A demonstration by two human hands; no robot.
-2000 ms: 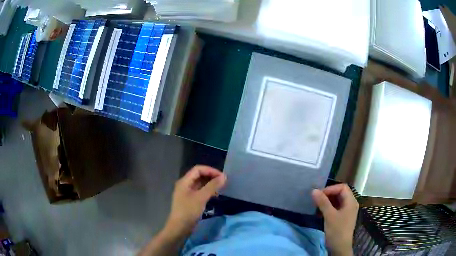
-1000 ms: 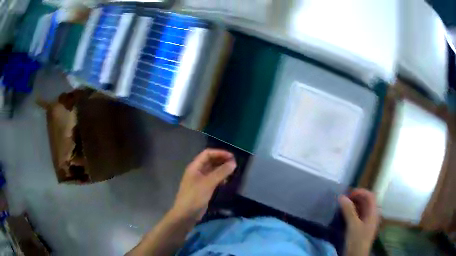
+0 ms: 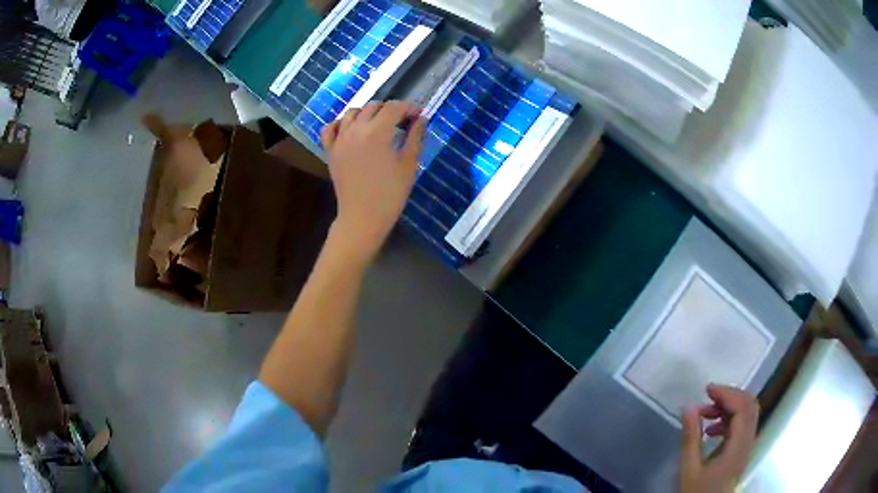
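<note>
My left hand (image 3: 374, 164) is at the left edge of the nearer stack of blue cell strings (image 3: 491, 135), thumb and fingers by its white strip; whether it grips a string cannot be told. A second stack of cell strings (image 3: 351, 58) lies just beyond to the left. A greyish translucent sheet (image 3: 602, 404) lies before me, with a pale square template (image 3: 698, 342) framed in white showing through. My right hand (image 3: 720, 433) is over the sheet's lower right part, fingers curled and apart, holding nothing visible.
Thick stacks of white sheets (image 3: 664, 48) stand along the far side of the dark green mat (image 3: 587, 260). A pale stack (image 3: 813, 424) is in an open carton at lower right. A torn brown carton (image 3: 260, 231) stands on the floor at left, with blue items (image 3: 125, 43) beyond.
The view has swung left. My left hand has moved from beside the sheet up to the cell strings. My right hand has shifted inward over the sheet.
</note>
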